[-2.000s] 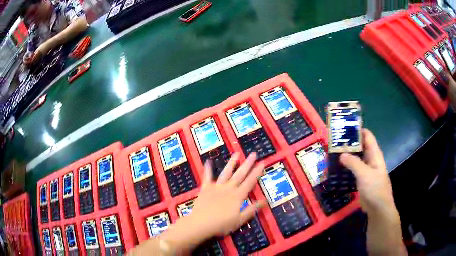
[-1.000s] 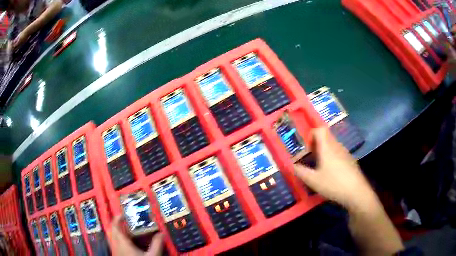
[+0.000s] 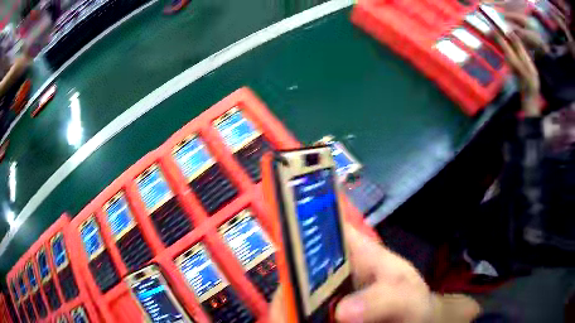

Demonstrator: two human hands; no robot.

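My right hand (image 3: 391, 284) holds a keypad mobile phone (image 3: 318, 233) upright and close to the camera, its lit blue menu screen facing me. Its lower end is cut off or covered by the hand. A skin-coloured patch shows at its left edge; whose fingers is unclear. Behind it, a red tray (image 3: 255, 104) holds several lit phones. One phone (image 3: 154, 296) in its front row sits askew, cut off by the bottom edge, with no hand visible on it. Another phone (image 3: 343, 158) lies on the green surface beyond the tray's right side, partly hidden. My left hand is not clearly visible.
Another red tray of phones (image 3: 60, 243) adjoins on the left. Stacked red trays (image 3: 416, 38) lie at upper right, with another person's hand (image 3: 520, 60) over them. A white strip (image 3: 208, 66) crosses the green surface. A small orange-red piece (image 3: 44, 101) lies beyond it.
My right hand has lifted a phone from the tray's right end towards the camera. My left hand has left the front-row phone and gone from sight. The view has shifted right.
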